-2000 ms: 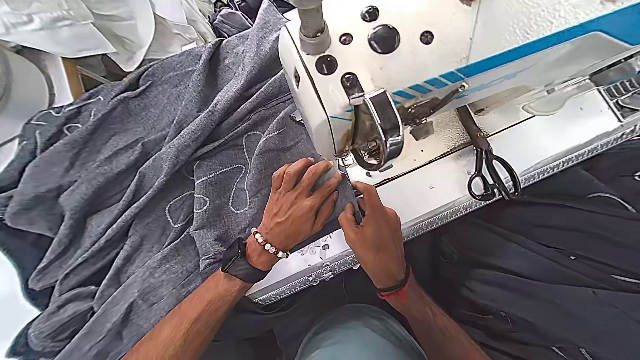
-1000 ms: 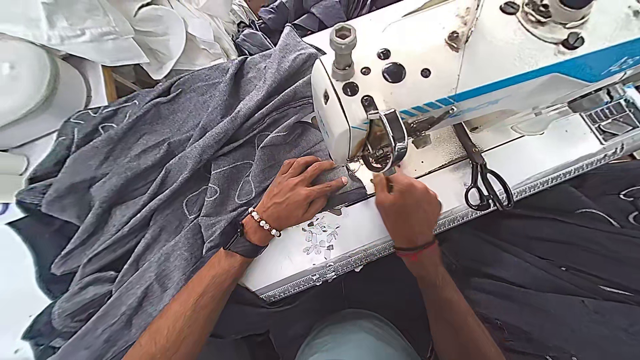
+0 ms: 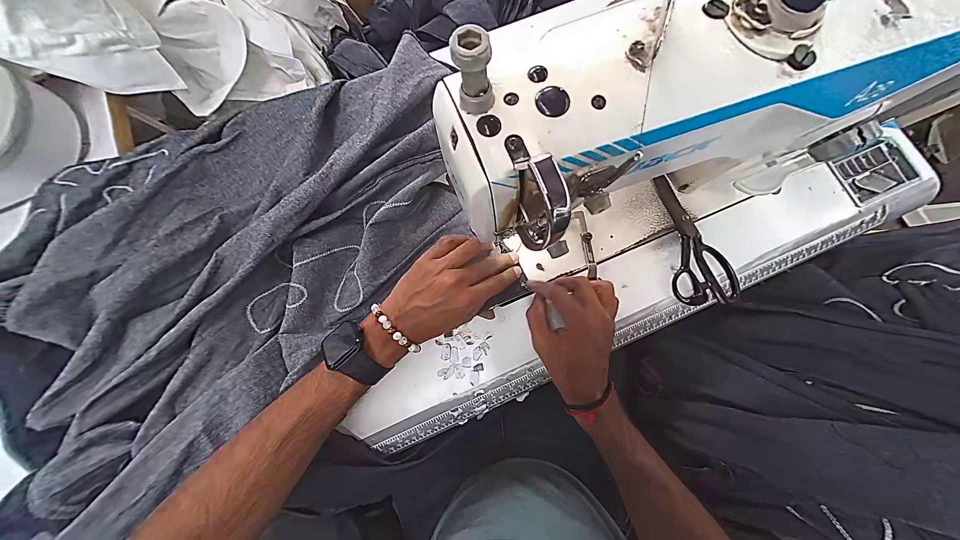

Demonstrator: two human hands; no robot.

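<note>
My left hand (image 3: 450,289), with a watch and a beaded bracelet at its wrist, lies with its fingertips close to the needle area of a white and blue sewing machine (image 3: 555,142). Grey fabric (image 3: 225,217) with light looping stitch lines spreads left of the machine, and its edge runs by my left fingers. My right hand (image 3: 574,330) is just right of them, its fingers bent around a small greyish piece that shows between thumb and fingers; what it is, I cannot tell. Black-handled scissors (image 3: 697,262) lie on the machine bed to the right.
Small pale scraps (image 3: 461,352) lie on the white table near my left wrist. A measuring tape strip (image 3: 517,386) runs along the front edge. Dark fabric (image 3: 810,375) hangs at the right. White cloth (image 3: 217,45) is piled at the upper left, and a small compartment (image 3: 870,172) holds bobbins or similar parts.
My right hand has moved away from the needle area toward the front edge since a second ago. The fabric corner under my left hand two seconds ago now shows less. The view has shifted.
</note>
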